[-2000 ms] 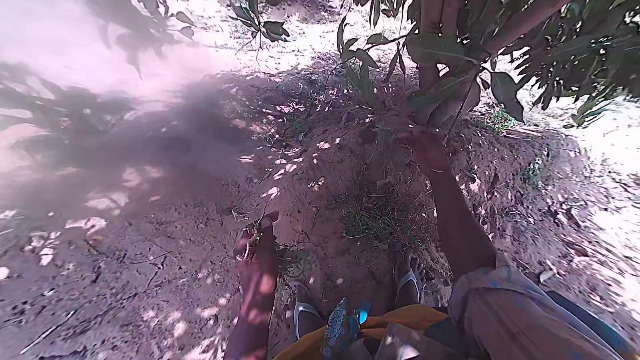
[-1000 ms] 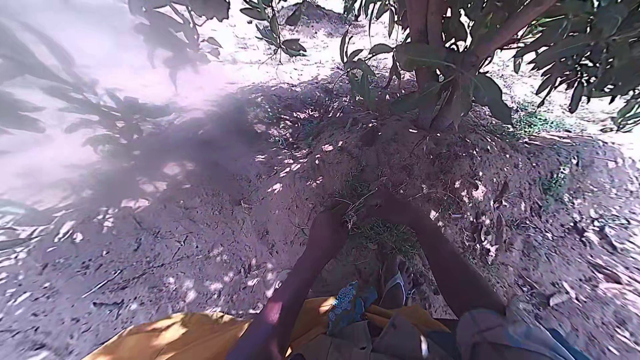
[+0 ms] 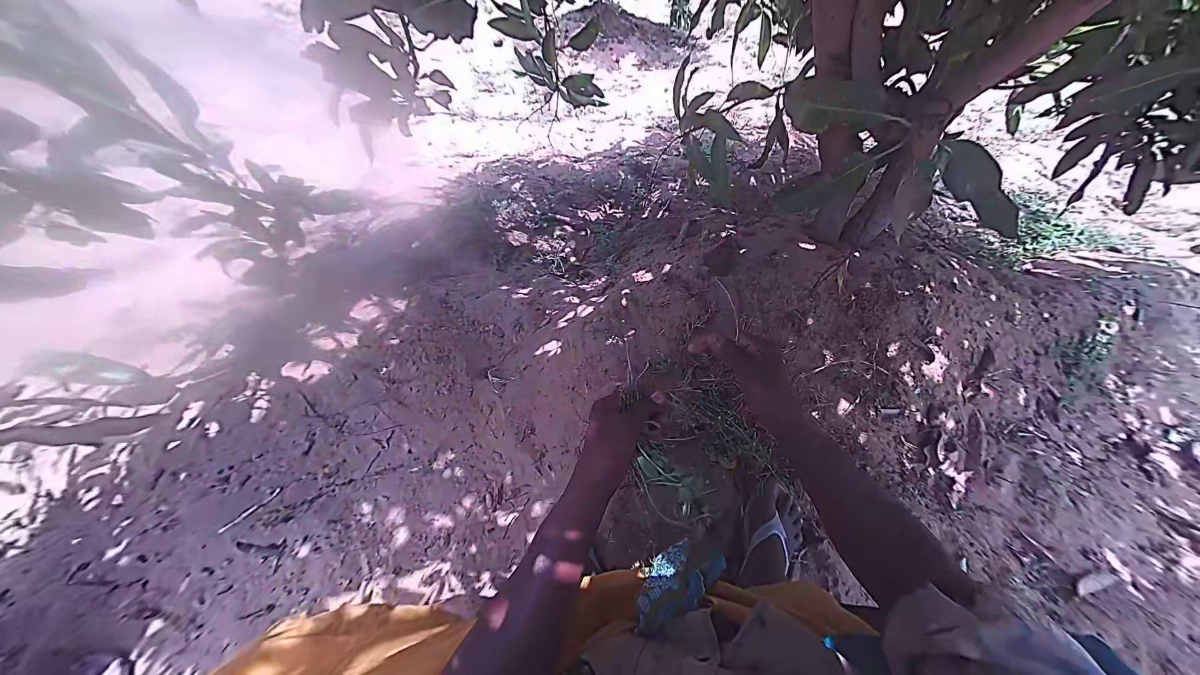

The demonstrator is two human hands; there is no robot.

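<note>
My left hand (image 3: 623, 419) is closed on some thin grass stems, low over the soil at the middle of the view. Just right of it and a little farther off, my right hand (image 3: 745, 370) is bent over the ground, a thin stem rising by its fingers; whether it grips that stem is too dark to tell. Green grass weeds (image 3: 722, 422) lie between and below the two hands. The hands are apart.
A leafy tree's trunk (image 3: 848, 169) rises from a soil mound at upper right, its leafy branches hanging across the top. My sandalled foot (image 3: 771, 539) stands below the weeds. Dry leaves and twigs litter the ground, and a yellow cloth (image 3: 356, 637) covers my lap.
Two seconds ago my left hand was out to the left and my right by the trunk; one second ago they were close together. Now they are slightly apart over the weeds.
</note>
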